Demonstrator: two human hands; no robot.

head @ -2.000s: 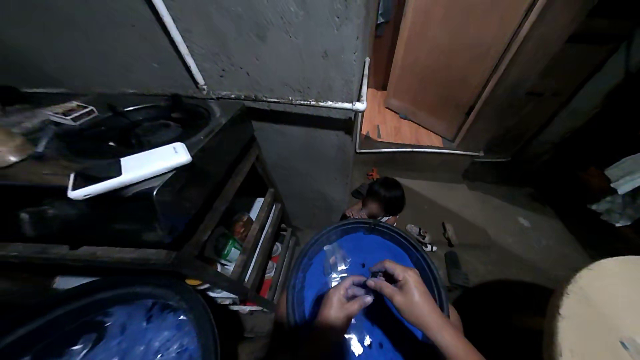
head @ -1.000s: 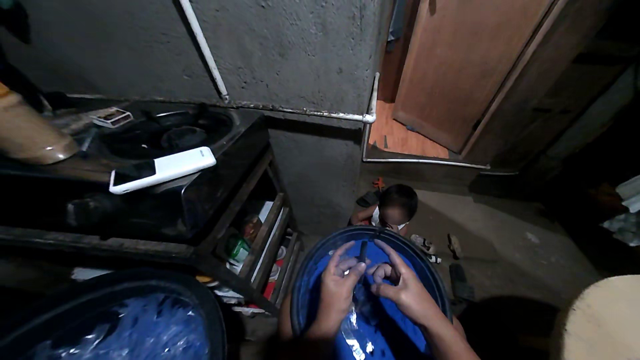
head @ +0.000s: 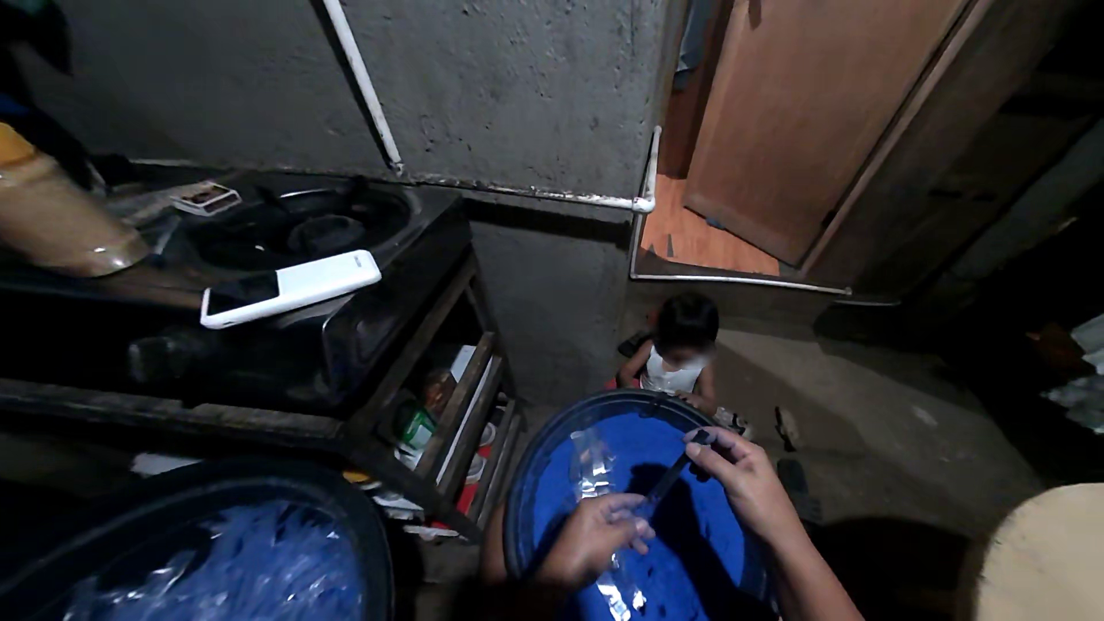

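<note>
My right hand pinches the upper end of a thin dark strip above a round blue tub with a black rim. My left hand is at the strip's lower end, fingers curled; whether they grip it is hard to tell. Clear plastic pieces lie on the blue surface in the tub, along with small dark bits. At the lower left, a second black-rimmed tub holds a heap of clear plastic strips.
A person is low on the floor just beyond the tub. At left, a gas stove carries a white device and a small box. Beneath it is a shelf rack. A pale round object stands at lower right.
My hands, close together over the tub in both earlier frames, are now farther apart, with the dark strip slanting between them. The person beyond the tub has a more upright upper body.
</note>
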